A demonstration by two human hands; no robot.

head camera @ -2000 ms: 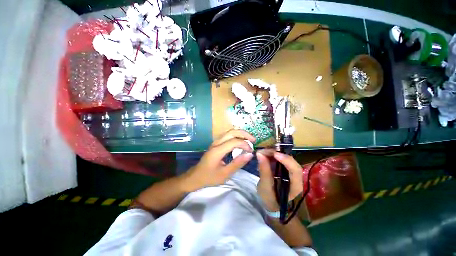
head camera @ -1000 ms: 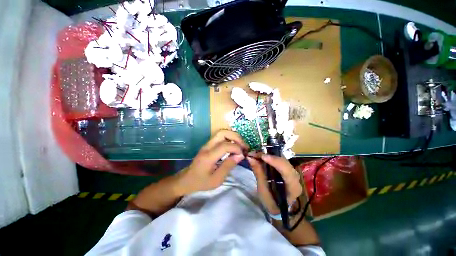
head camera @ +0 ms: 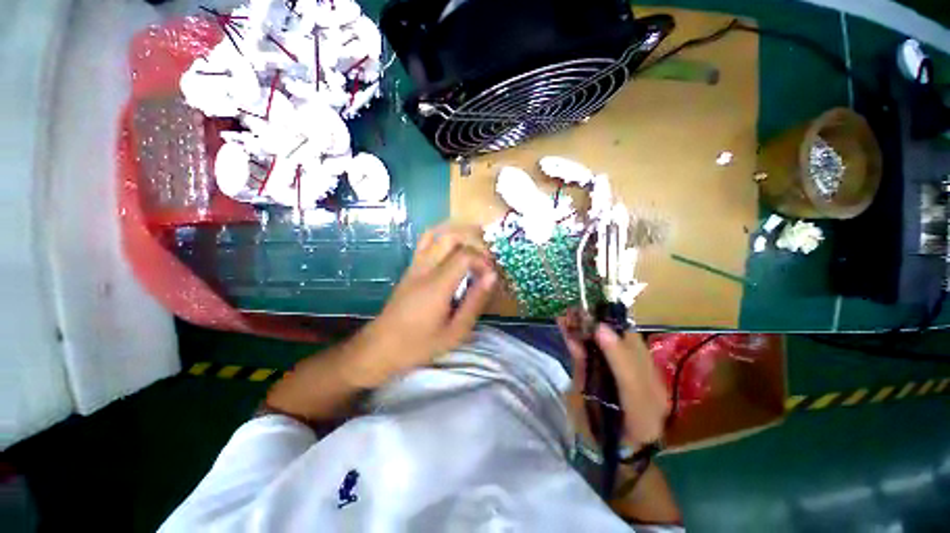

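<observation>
A green circuit board panel lies on the tan mat with white discs along its back and right sides. My right hand is at the mat's front edge, holding the black soldering iron; its metal tip end reaches over the panel's right side. My left hand is left of the panel, fingers curled around a small white disc, mostly hidden by the fingers. A pile of white discs with red and black leads stands at the left on a clear plastic tray.
A black fan with a wire guard stands behind the panel. A tan tub of silvery shavings and white bits are at the right, beside a dark box. Pink bubble wrap is at the left. A cardboard box is below the bench.
My hands were together at the panel's front edge and have parted. My left hand moved left and up with the disc. My right hand moved slightly right with the iron.
</observation>
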